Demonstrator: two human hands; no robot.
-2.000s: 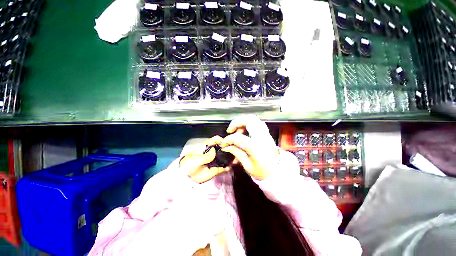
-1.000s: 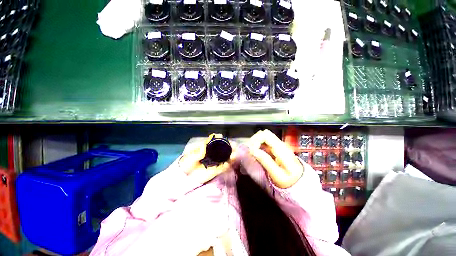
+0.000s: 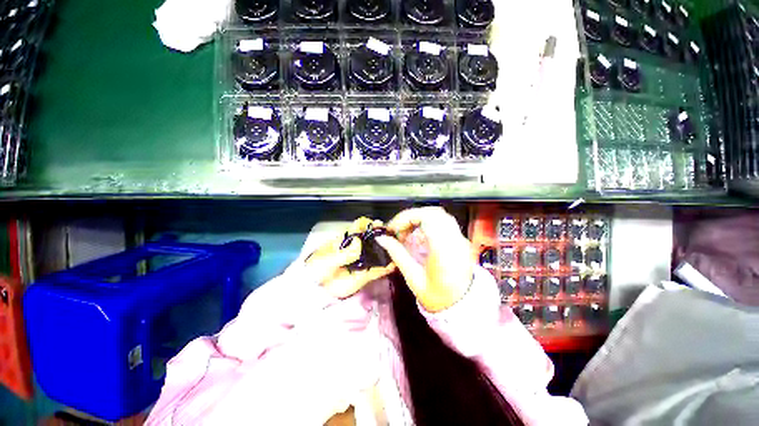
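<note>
A black round part is held above the lap, in front of the bench edge. My left hand grips it from the left. My right hand has its fingertips on the part's upper right side. The fingers cover much of the part, so its face is hidden. Straight ahead, the clear main blister tray holds rows of black round parts, most with a small white label.
A crumpled white cloth, a white sheet with a thin pen-like thing, and a part-filled clear tray lie on the green bench. Below it are a red crate under a tray and a blue plastic bin.
My right hand, apart from the part one second ago, is back against it. The part is now turned and more covered by fingers. The view has shifted slightly.
</note>
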